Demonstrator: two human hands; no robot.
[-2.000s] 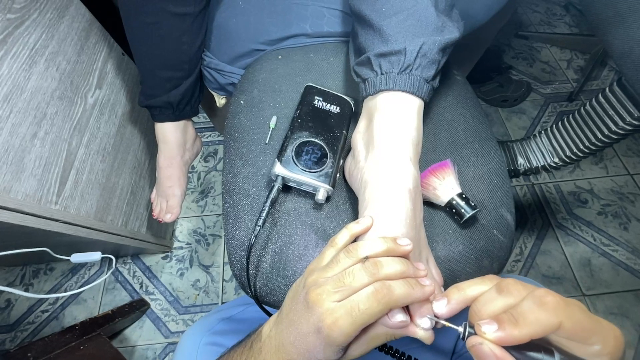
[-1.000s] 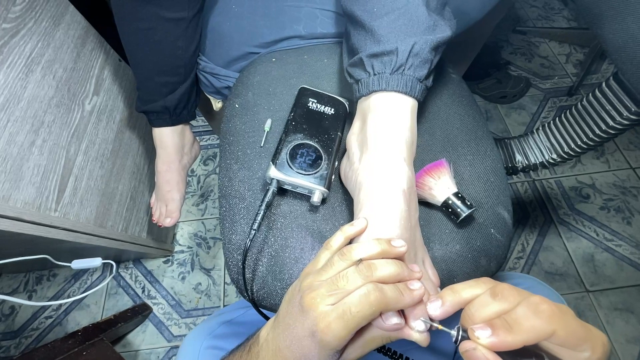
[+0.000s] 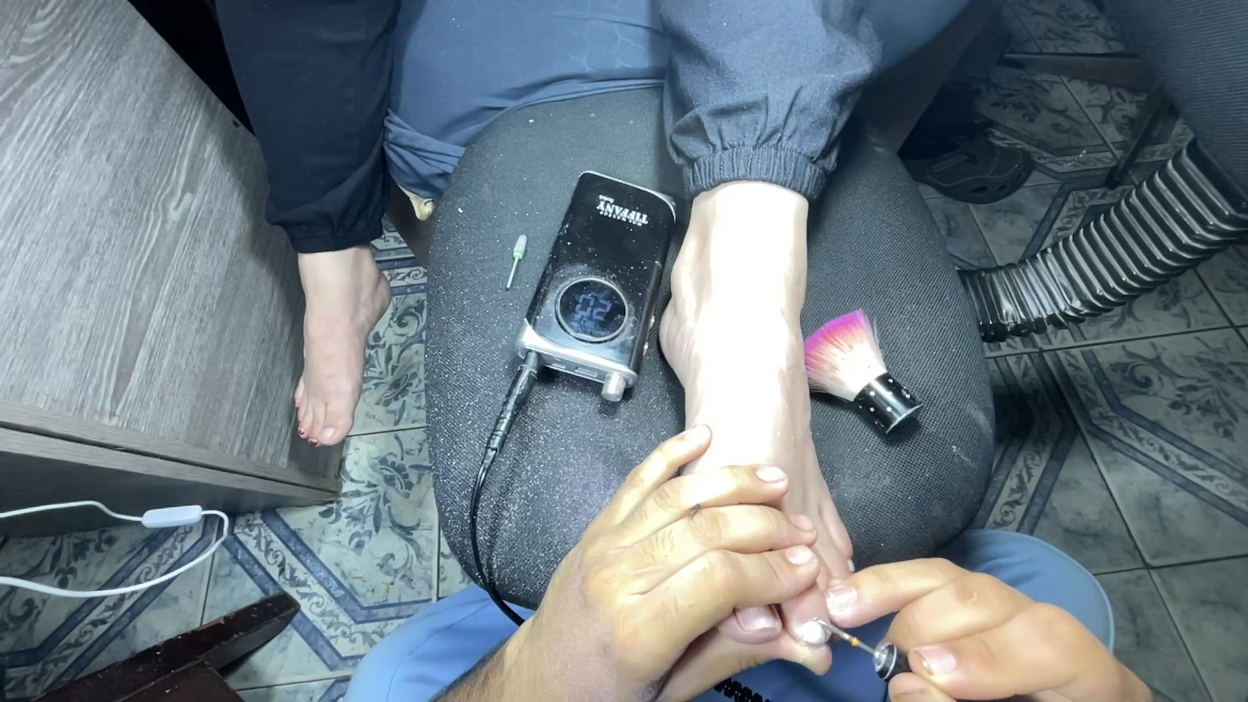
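Note:
A person's bare foot (image 3: 746, 390) rests on a dark padded seat (image 3: 575, 468). My left hand (image 3: 697, 575) is closed around its toes, fingers over the top. Between my right thumb and fingers (image 3: 975, 634) is an electric nail drill handpiece (image 3: 889, 660), mostly hidden by the hand; its thin bit (image 3: 848, 637) meets a toenail (image 3: 812, 632). Left of the foot lies a black drill control unit (image 3: 604, 273) with a lit display and a plugged-in cable (image 3: 492, 448). A loose green-tipped drill bit (image 3: 517, 259) lies beside it. Right of the foot is a pink and white dusting brush (image 3: 848, 356).
The person's other bare foot (image 3: 333, 361) is on the patterned tile floor (image 3: 390, 507). A wood-grain cabinet (image 3: 136, 263) stands at left, with a white cable and inline switch (image 3: 173, 517) below. A ribbed black hose (image 3: 1111, 258) runs at right. Dark wooden legs (image 3: 185, 648) show at lower left.
The drill handpiece in my right hand is angled differently at the toenail, and the right fingers have shifted slightly. My left hand keeps its hold on the toes.

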